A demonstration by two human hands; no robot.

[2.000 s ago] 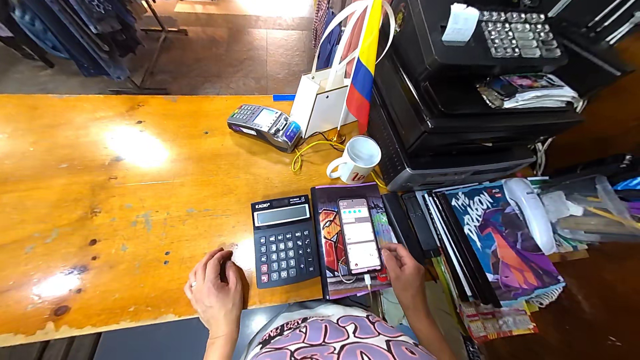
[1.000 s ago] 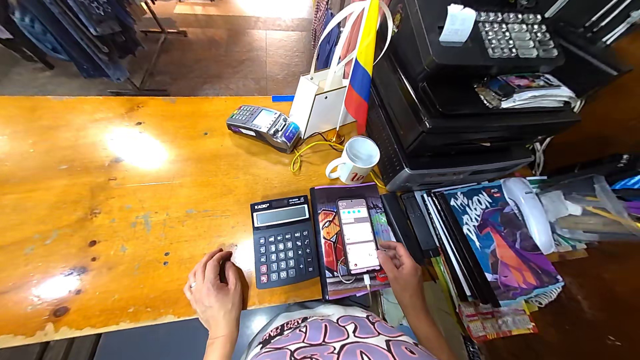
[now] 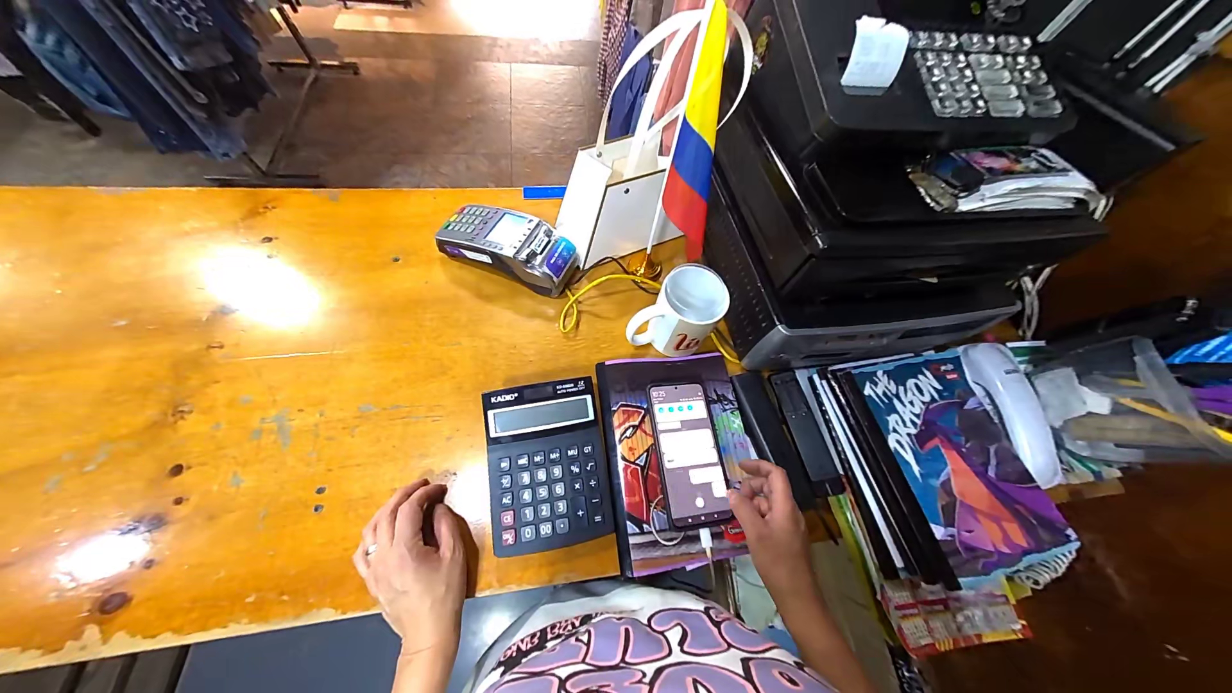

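My left hand (image 3: 416, 558) rests on the wooden counter with its fingers curled and nothing visible in it, just left of a black desktop calculator (image 3: 547, 467). Beside the calculator lies a notebook with a printed cover (image 3: 630, 385), and on it a smartphone (image 3: 689, 457) with its screen lit and a white charging cable (image 3: 706, 541) at its lower end. My right hand (image 3: 767, 505) is at the phone's lower right edge, fingers bent; it does not grip the phone. A white mug (image 3: 695, 298) stands behind the notebook.
Farther back are a card payment terminal (image 3: 505, 245), a yellow cable (image 3: 602, 281), a white paper bag (image 3: 616, 217) and a small flag (image 3: 695, 144). A cash register (image 3: 953, 87) on stacked black equipment stands at right, with magazines (image 3: 972, 472) and a white handset (image 3: 1011, 414) below.
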